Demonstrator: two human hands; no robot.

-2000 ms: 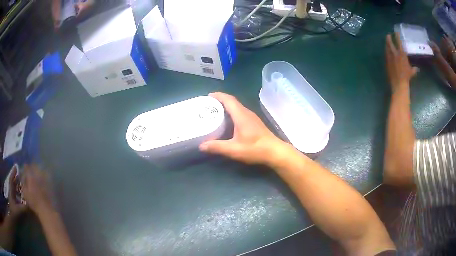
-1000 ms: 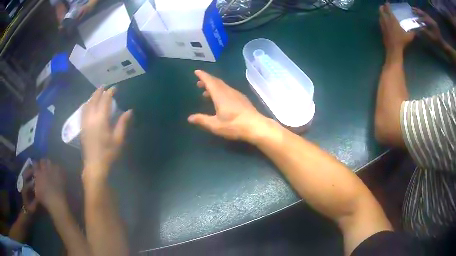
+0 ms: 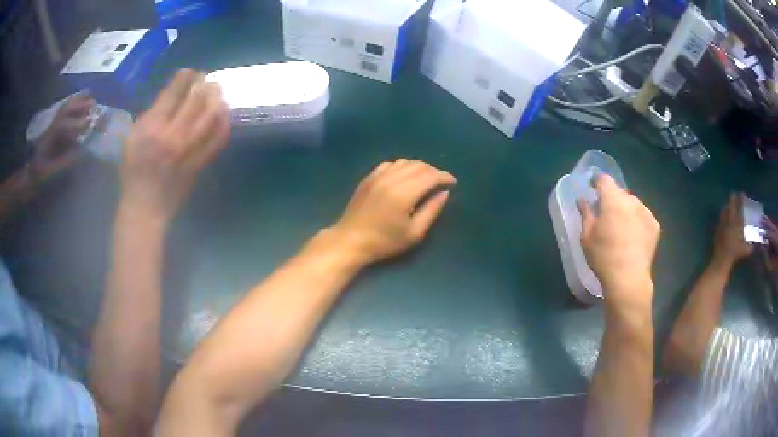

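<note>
An oval appliance with a white rim and a frosted translucent tub stands on the table at the right. My right hand is over its open top with the fingers curled down onto it. The hand hides the tub's right side and much of its inside. My left hand is in the middle, low over the table, loosely curled and empty, with thumb and fingers apart. A second white oval unit lies at the upper left, with another person's hand at its left end.
Two white and blue cartons stand at the back. A flatter blue and white box is at the upper left. Cables and a power strip are at the back right. Other people's arms reach in from the left and right.
The view has turned left-to-right over the table. My left hand has come into the picture. My right hand has moved from the bare table onto the tub. The neighbour's hand stays by the white unit.
</note>
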